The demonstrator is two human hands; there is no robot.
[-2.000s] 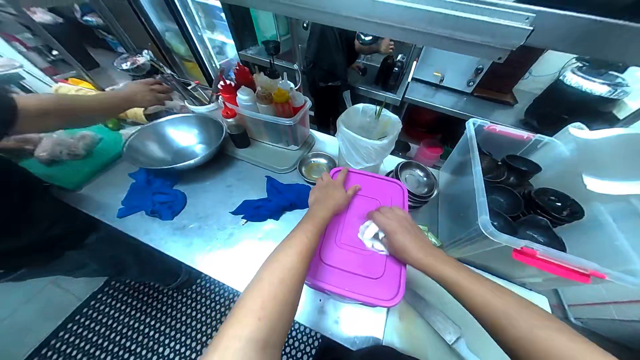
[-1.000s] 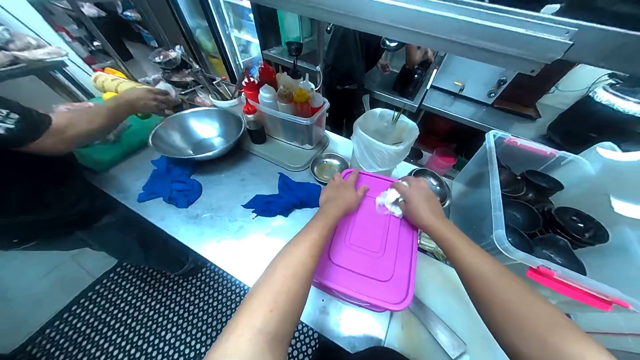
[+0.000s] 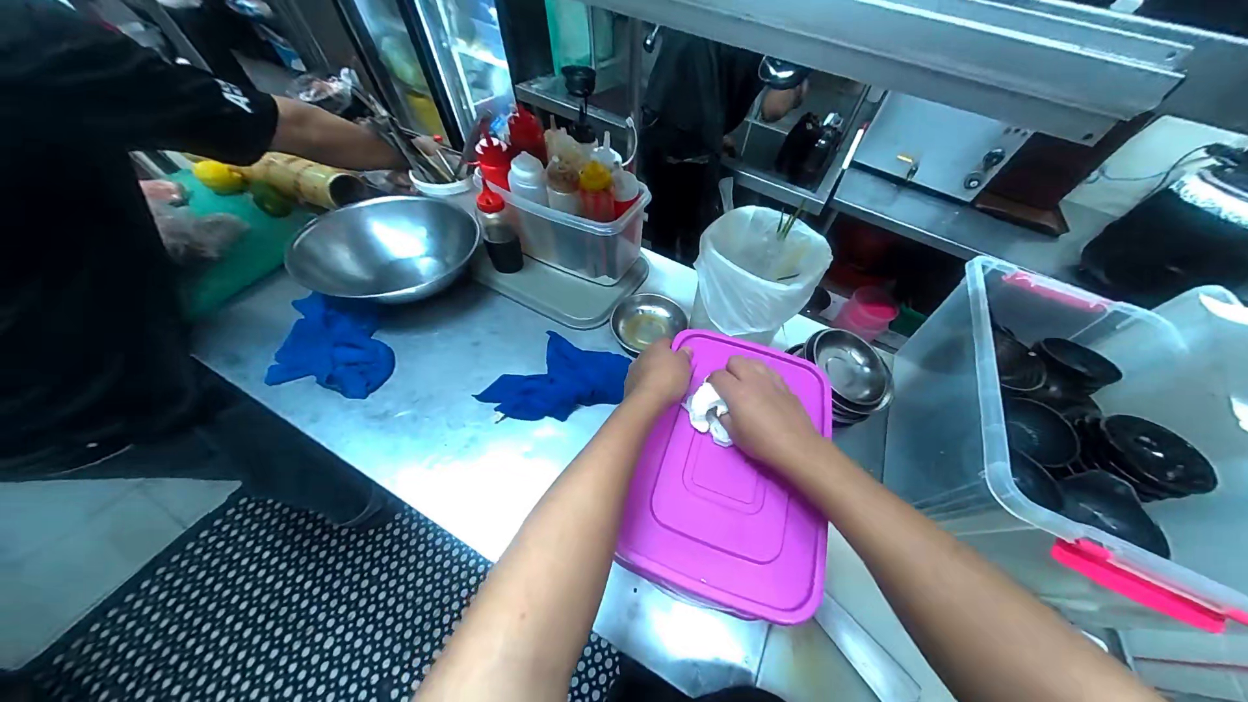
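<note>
A pink plastic lid [image 3: 726,507] covers a container on the steel counter before me. My left hand [image 3: 658,375] rests on the lid's far left edge, its fingers partly hidden. Bunched in my right hand [image 3: 765,409] is a crumpled white cloth or paper towel [image 3: 709,413], pressed against the lid's upper part. Just beyond the lid are a small metal bowl [image 3: 648,323] and a white-lined bin [image 3: 756,278]; stacked metal bowls [image 3: 851,369] stand to its right. From under the lid's near right corner a knife blade [image 3: 863,648] sticks out.
Two blue cloths [image 3: 336,349] [image 3: 565,378] lie left of the lid. Behind them are a large steel bowl [image 3: 383,249] and a tub of squeeze bottles [image 3: 585,234]. A clear bin [image 3: 936,409] of black bowls [image 3: 1155,456] stands right. At left a person [image 3: 88,214] reaches over the counter.
My right hand with the white wad has moved from the lid's right side to its far edge, then back toward its middle. The person at left has come further into view.
</note>
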